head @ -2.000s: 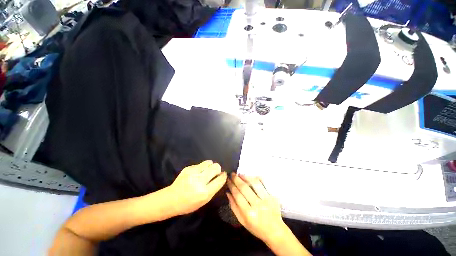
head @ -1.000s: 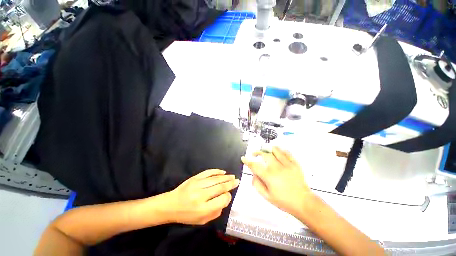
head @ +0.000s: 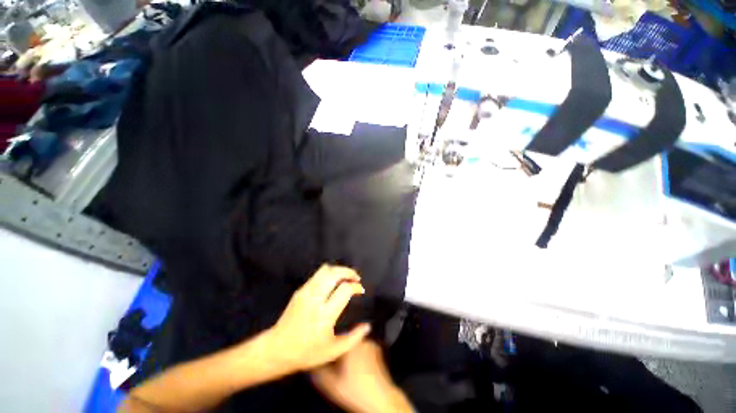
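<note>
A large black cloth lies left of the needle and drapes over the table's front edge. Its straight right edge runs from the presser foot towards me. My left hand lies on the cloth near the front edge, fingers bent; whether it pinches fabric is unclear. My right hand is blurred, lower down, partly behind my left hand, its fingertips hidden. The white sewing machine with a blue stripe stands right of the cloth.
Two black strips drape over the machine head. A short black strip lies under the arm. A blue crate is behind the table, and blue plastic shows at lower left. Blue and red cloth lies at far left.
My right hand has moved from beside the needle down and left, to below my left hand. The cloth is more bunched near the left hand. The camera view has shifted.
</note>
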